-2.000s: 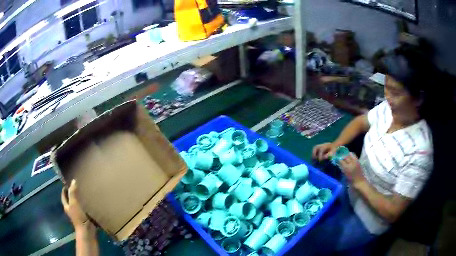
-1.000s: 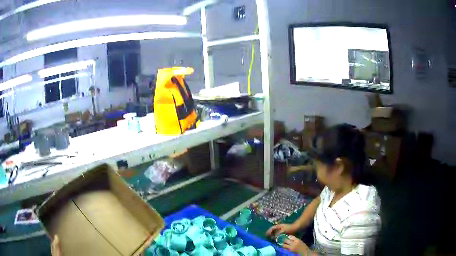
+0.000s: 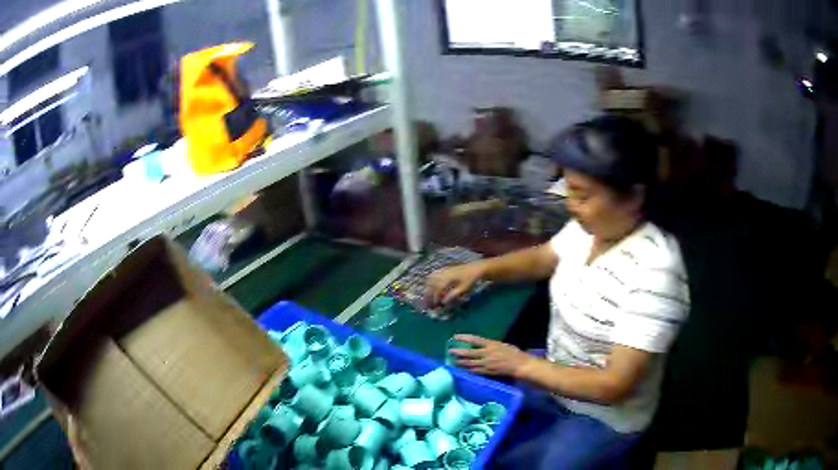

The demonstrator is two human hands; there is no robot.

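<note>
An open brown carton [image 3: 170, 353] is tilted at the lower left, its empty inside facing me. No hand of mine shows on it; my left and right hands are both out of the picture or hidden behind it. Right beside it, a blue plastic tray [image 3: 503, 424] is heaped with turquoise plastic housings [image 3: 368, 404]. The carton's right edge overlaps the tray's left side in view. The tray's near part is cut off by the bottom edge.
A person in a striped top [image 3: 611, 303] sits right of the tray, one hand on small components [image 3: 441, 280], the other by a turquoise housing. A white overhead shelf [image 3: 340, 133] with its post [image 3: 402, 138] crosses above the green bench [image 3: 322, 275]. An orange bag [image 3: 211, 115] stands on it.
My view swung up, then partly down, and to the right. The carton stays tilted at the left. My left hand, earlier on its edge, no longer shows. The seated person's hands have moved apart.
</note>
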